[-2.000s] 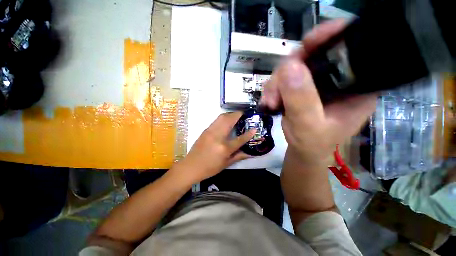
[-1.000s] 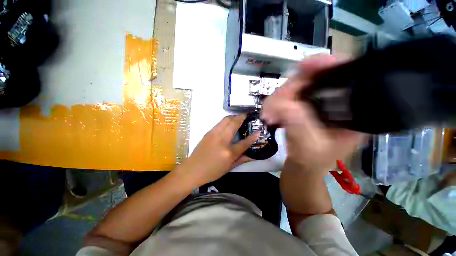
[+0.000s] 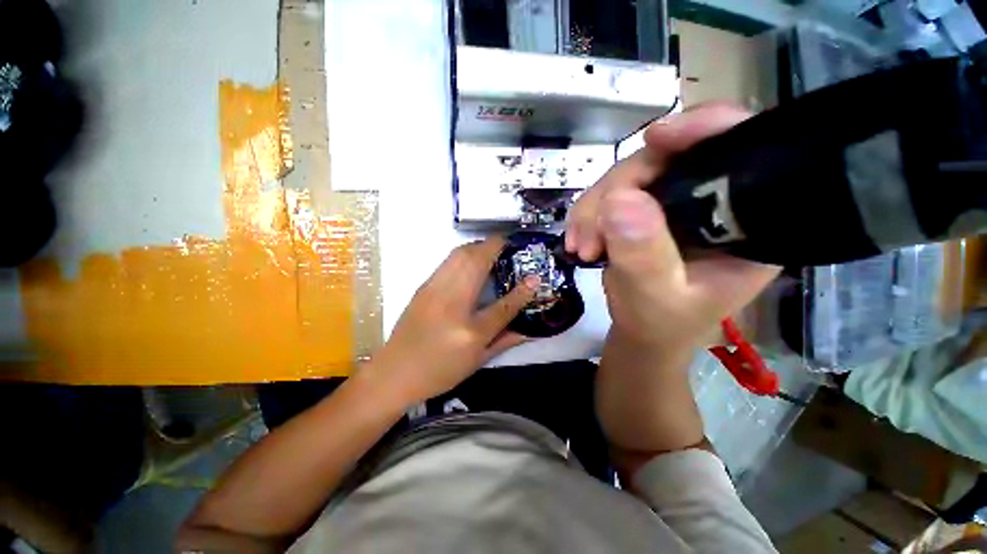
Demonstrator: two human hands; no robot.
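A round black housing unit (image 3: pixel 557 314) with a silver-white centre lies on the white paper at the bench's front edge. My left hand (image 3: pixel 438 325) holds it from the left, a finger resting on its silver centre. My right hand (image 3: pixel 660 249) grips a long thick black power screwdriver (image 3: pixel 801 173) that points left. Its front end is at the upper right rim of the unit; the tip is partly hidden by my fingers, so contact cannot be told. The grey-white screw feeder (image 3: pixel 552 92) stands just behind the unit.
White paper (image 3: pixel 390 108) lies left of the feeder. Orange tape (image 3: pixel 184 314) covers the bench's front left. Black units (image 3: pixel 27 162) are at the far left. Clear trays (image 3: pixel 866 314) and a red-handled tool (image 3: pixel 745 363) are at the right. A person's pale sleeve (image 3: pixel 920 406) shows at lower right.
The view has shifted, so the bench and feeder appear further left. The screwdriver in my right hand has changed its tilt and shows more sharply. My left hand still holds the unit.
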